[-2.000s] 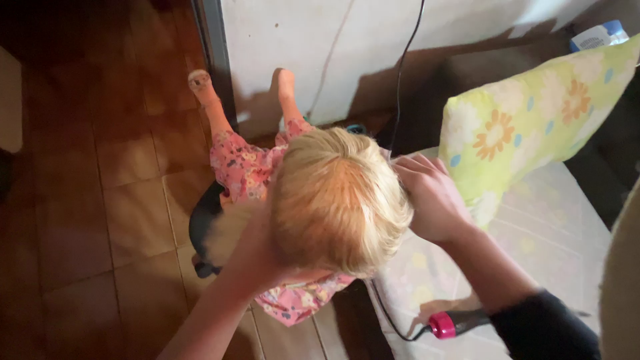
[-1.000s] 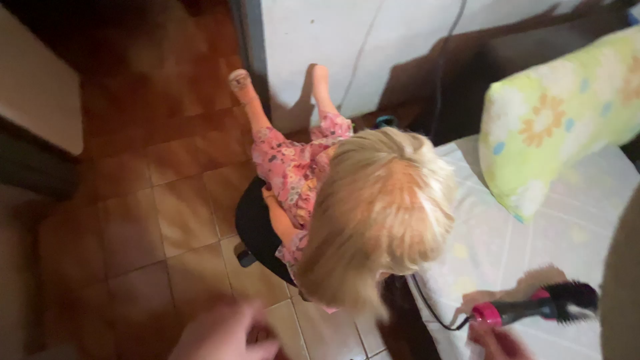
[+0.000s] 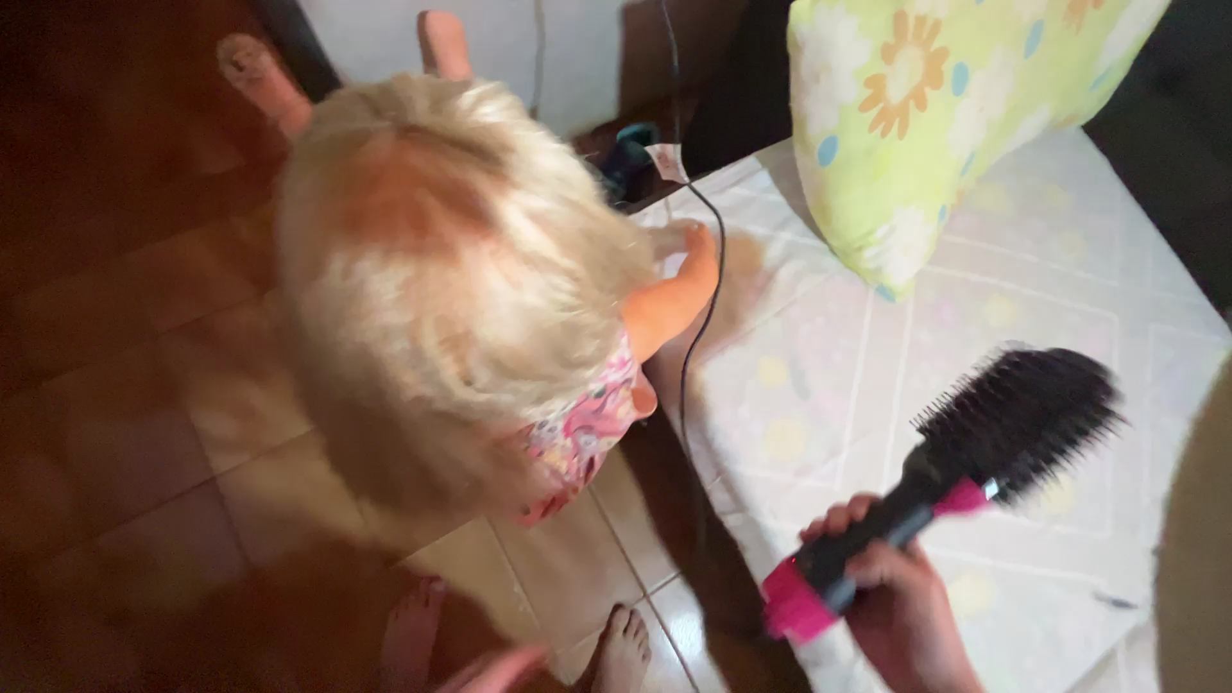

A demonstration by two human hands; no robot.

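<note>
My right hand (image 3: 890, 577) grips the handle of a black and pink hot-air hairbrush (image 3: 1020, 423), held over the covered seat at the lower right. A doll with long blond hair (image 3: 452, 250) and pink flowered clothes (image 3: 582, 423) sits to the left, seen from above; its bent arm (image 3: 679, 294) reaches toward the seat. Only a blurred part of my left hand (image 3: 500, 666) shows at the bottom edge, below the doll's hair and apart from it. What that hand does cannot be seen.
A thin black cord (image 3: 707, 327) runs down between the doll and the seat with a pale patterned cover (image 3: 1020, 318). A yellow-green flowered pillow (image 3: 905, 125) stands on it. My bare feet (image 3: 624, 647) are on the tiled floor (image 3: 289, 481). A white wall (image 3: 577, 48) lies behind.
My right hand was at the doll's hair, then reached the hairbrush lying on the seat, and now holds it raised. My left hand has left the doll's head. The view has moved closer.
</note>
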